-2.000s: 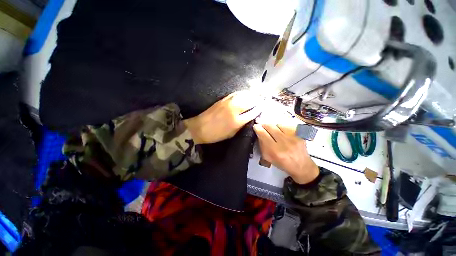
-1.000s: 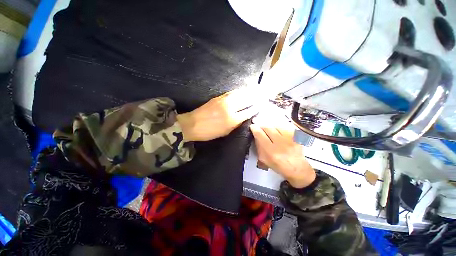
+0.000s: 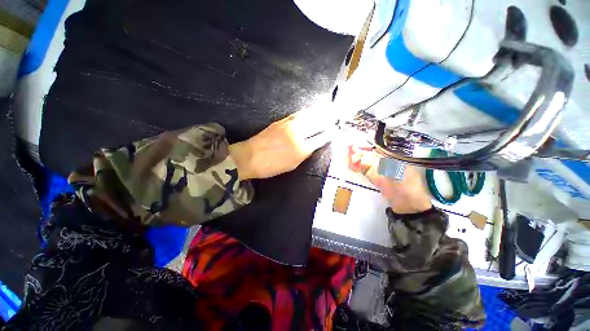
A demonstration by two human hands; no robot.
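A black garment panel (image 3: 174,71) lies spread left of the needle, and part of it hangs over the table's front edge. My left hand (image 3: 281,145) presses flat on the panel beside the needle, its fingertips lost in lamp glare. My right hand (image 3: 391,181) is right of the panel, below the presser foot area (image 3: 365,123) and partly behind a small grey block (image 3: 392,169). Its fingers look bent; glare hides whether they hold anything. The white machine head (image 3: 446,58) with blue stripes stands above.
Green-handled scissors (image 3: 446,187) lie right of my right hand. Tan patches (image 3: 342,200) are on the white bed. A black rod (image 3: 508,252) and a cream tool (image 3: 497,233) lie near the right edge. Dark cloth (image 3: 26,220) is at left.
My right hand has moved right, away from the cloth edge, uncovering a tan patch and white bed. My left hand has stayed nearly in place. The hanging cloth has shifted slightly.
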